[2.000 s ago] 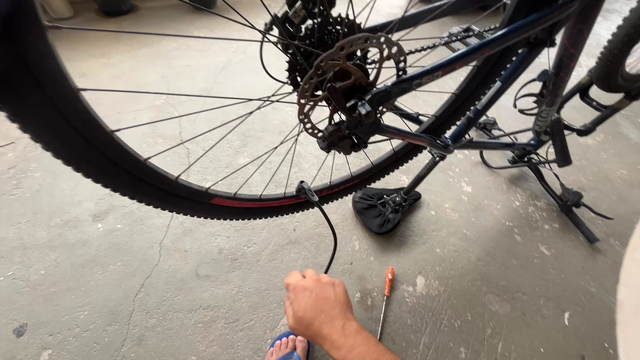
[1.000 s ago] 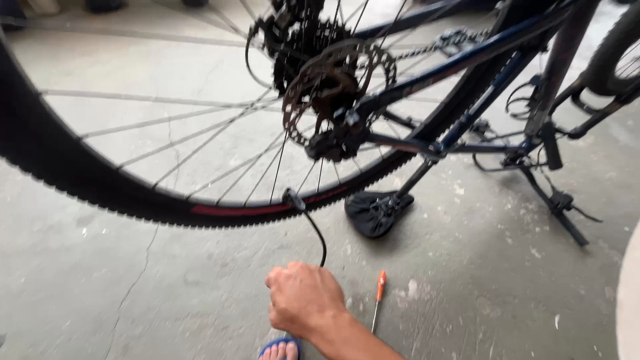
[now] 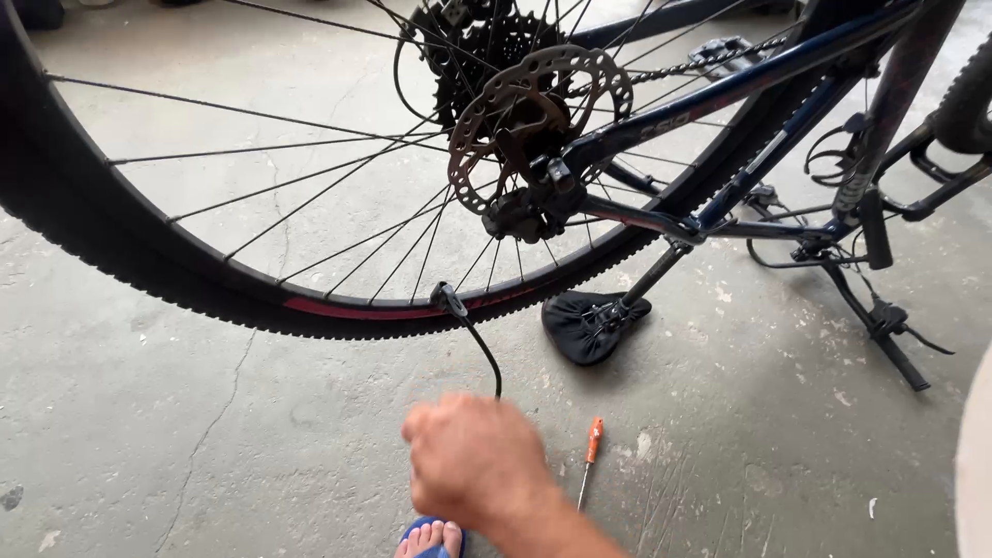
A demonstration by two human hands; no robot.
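My right hand point(image 3: 477, 461) is curled with its back toward the camera, low in the middle of the view. Whatever may be inside its fingers is hidden. A black hose point(image 3: 490, 356) runs from behind this hand up to a pump head point(image 3: 448, 299), which sits at the rim of the bicycle wheel point(image 3: 364, 311). The wheel belongs to an upside-down bicycle, with a disc brake rotor point(image 3: 465, 155) and a rear cassette above the pump head. Right of my hand, an orange-handled screwdriver point(image 3: 594, 440) lies on the floor. My left hand is out of view.
The bicycle's black covered saddle point(image 3: 589, 329) rests on the concrete floor point(image 3: 310, 434). Farther right are the handlebar point(image 3: 895, 360) and part of the other wheel point(image 3: 965, 108). A foot in a blue flip-flop point(image 3: 434, 539) is just below my hand. A pale blurred shape fills the right edge.
My right hand appears larger in the view than two seconds ago, closer to the camera, and remains curled. The pump head stays at the rim, and the screwdriver has not moved on the floor.
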